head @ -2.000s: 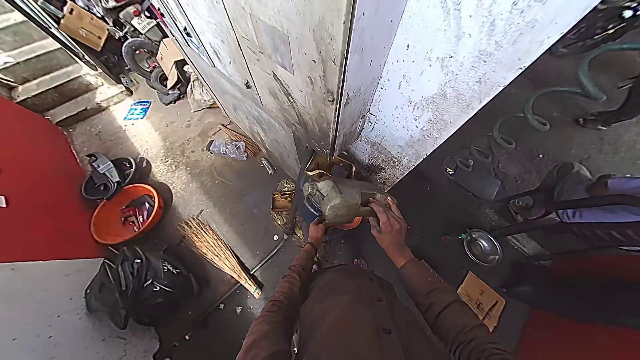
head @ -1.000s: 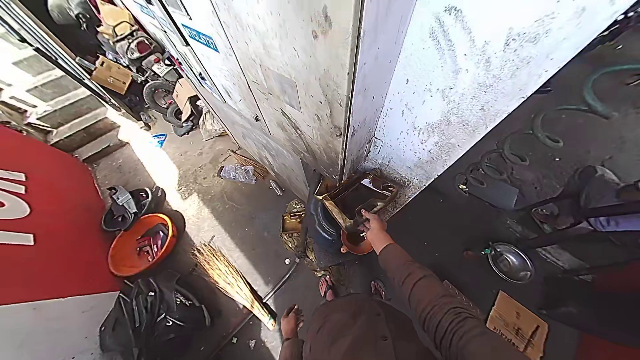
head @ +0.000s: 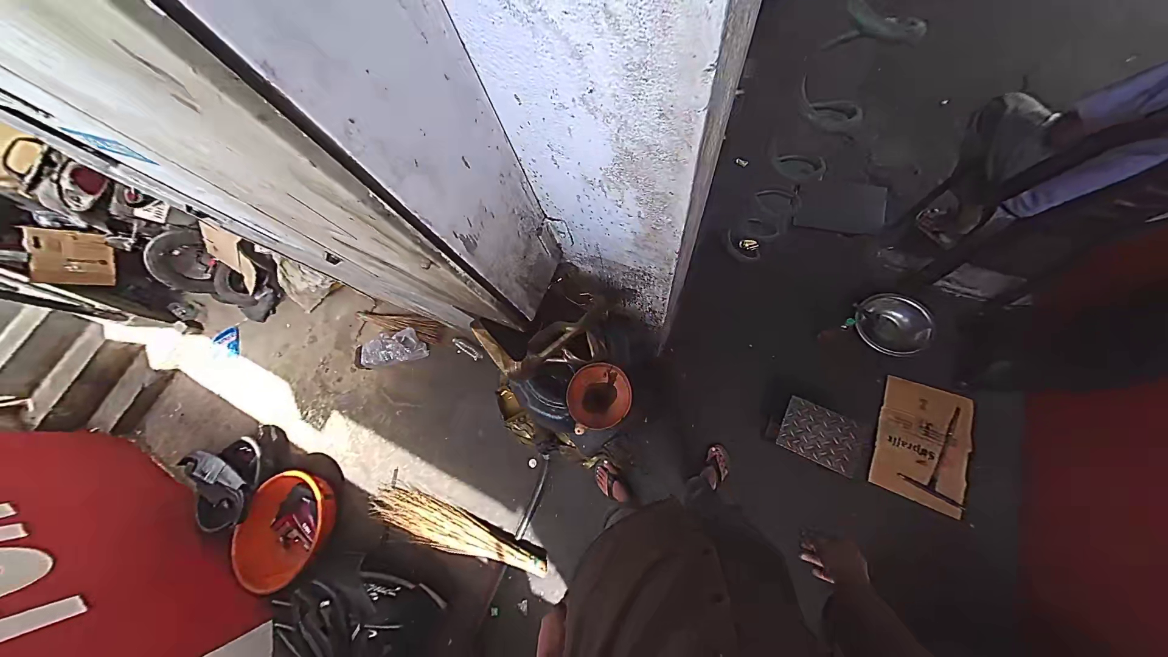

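My right hand (head: pixel 835 558) hangs low beside my body at the lower right, its fingers apart and nothing seen in them. Of my left arm only a strip of skin (head: pixel 552 630) shows at the bottom edge; whether it is hand or wrist I cannot tell. Ahead of my feet, at the foot of the wall, an orange-brown funnel or bowl (head: pixel 599 396) with a dark middle rests on a dark rounded container (head: pixel 540 394). An open cut-out container (head: pixel 511 351) with yellowish edges leans behind them. Neither hand touches these things.
A straw broom (head: pixel 456 529), an orange basin (head: pixel 274 566) and black bags (head: pixel 351 616) lie left. To the right are a metal bowl (head: pixel 894 324), a tread plate (head: pixel 821 436), flattened cardboard (head: pixel 922 447), and a person's arm (head: pixel 1063 132) beside dark bars.
Two seconds ago both hands held a greyish container over the corner; a second ago my right hand was at the open container there. It has moved back beside my body. The view has turned.
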